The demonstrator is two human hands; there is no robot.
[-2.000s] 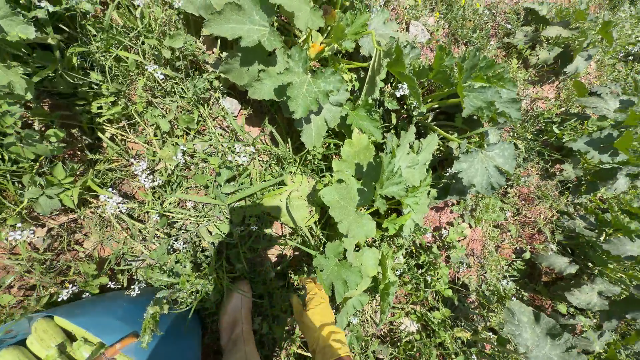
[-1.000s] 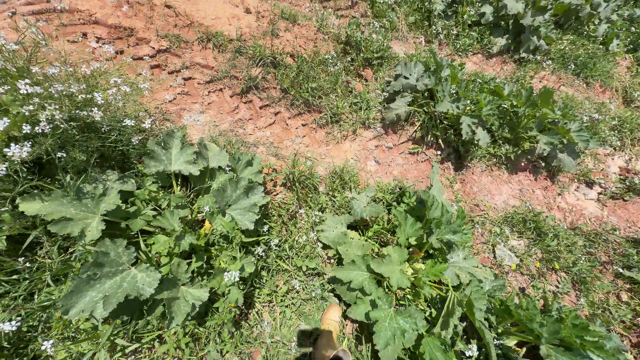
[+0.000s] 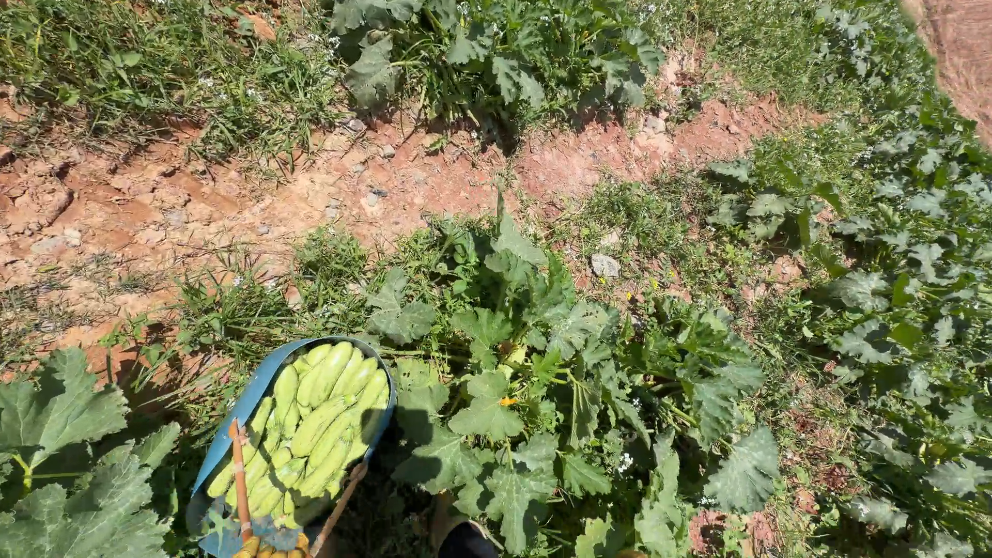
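Observation:
At the lower left is a blue plastic bucket [image 3: 273, 370] filled with several pale green squashes [image 3: 318, 422]. Its handle [image 3: 241, 480] appears brown and rope-like, with a side rising from each side of the rim. My left hand [image 3: 271, 549], in a yellow glove, is closed on the handle at the bottom edge; only its fingers show. Just right of the bucket grows a leafy squash plant [image 3: 488, 411] with a small orange bloom [image 3: 508, 401]. My right hand cannot be made out; a tiny yellowish patch at the bottom edge is too cropped to identify.
A shoe and dark trouser leg [image 3: 465, 541] show at the bottom, beside the plant. Large leaves [image 3: 70, 465] stand left of the bucket. A reddish dirt strip [image 3: 310, 194] crosses behind it. More squash plants [image 3: 496, 62] grow beyond, and a grey stone [image 3: 604, 266] lies right of centre.
The view has shifted strongly. The full bucket, cut off at the lower left two seconds ago and out of sight one second ago, now shows almost whole, with my gloved left hand on its handle.

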